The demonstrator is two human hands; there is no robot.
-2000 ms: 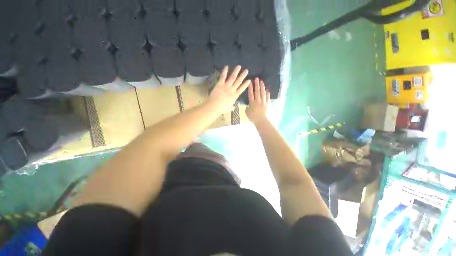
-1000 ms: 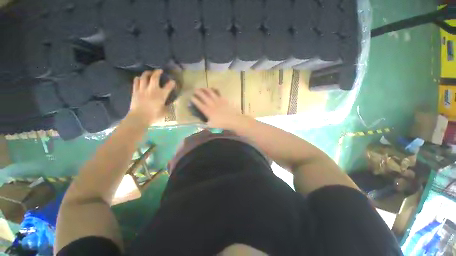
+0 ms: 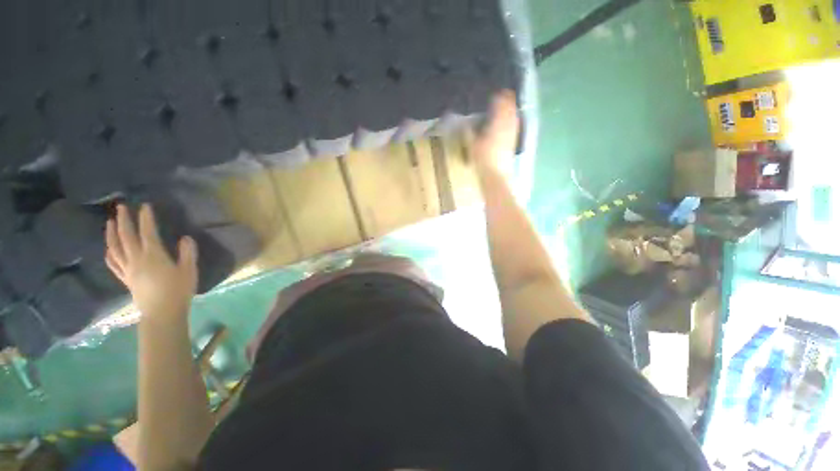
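Dark grey rounded housings stand in tight rows with star-shaped gaps, over a brown cardboard sheet. My left hand lies against housings at the lower left, fingers spread; what is under the palm is hidden, so a grip cannot be told. A housing lies just right of its thumb. My right hand is blurred at the right end of the front row, beside a dark edge; its fingertips and any hold are unclear.
Clear wrap runs along the load's right edge. Yellow boxes stand at the upper right. Cartons, crumpled brown paper and a green-framed bench are at right. A dark bar crosses the floor above.
Both hands were together near the right end, then came to the middle-left. Now they are far apart, right hand back at the right end. The small dark block seen there is no longer distinct.
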